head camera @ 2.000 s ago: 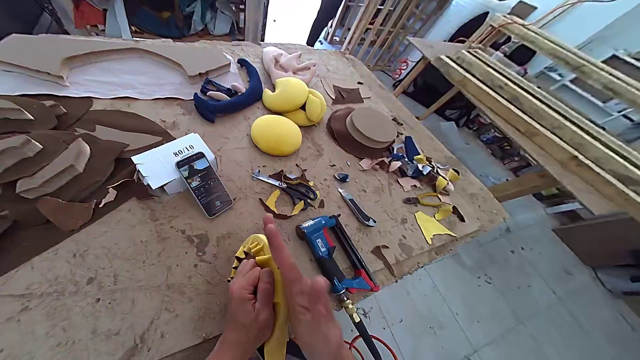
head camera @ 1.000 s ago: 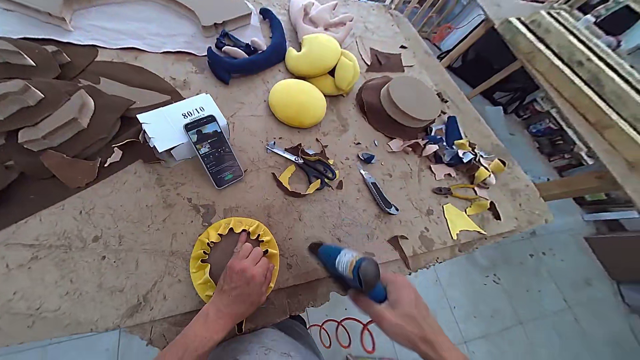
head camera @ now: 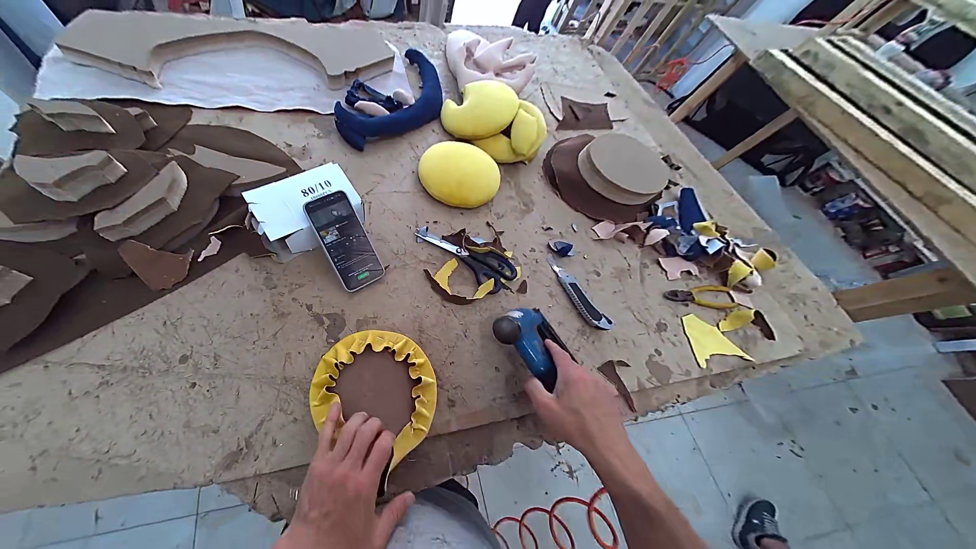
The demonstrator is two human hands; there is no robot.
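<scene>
Near the table's front edge lies a round brown pad [head camera: 375, 387] with yellow fabric [head camera: 424, 385] gathered in pleats around its rim. My left hand [head camera: 347, 473] rests on its lower part, fingers apart on the fabric and pad. To the right, my right hand [head camera: 579, 396] is closed around the blue pneumatic stapler [head camera: 530, 347], which is at the tabletop; whether it touches the wood cannot be told. Scissors [head camera: 476, 258] lie beyond, among yellow and brown scraps, with a utility knife [head camera: 579, 293] to their right. Yellow-handled pliers [head camera: 701, 296] lie farther right.
A smartphone [head camera: 345, 240] leans on white papers [head camera: 305, 198]. Brown fabric and foam pieces [head camera: 145, 202] cover the left side. Yellow padded shapes [head camera: 459, 174], a blue curved piece [head camera: 419, 114] and foam discs [head camera: 624, 168] stand behind. A red coiled hose [head camera: 560, 518] hangs below the front edge.
Two seconds ago both hands were together at the yellow-covered piece and the stapler lay on the table. Since then my right hand has taken hold of the stapler; the pad now lies with its gathered side up.
</scene>
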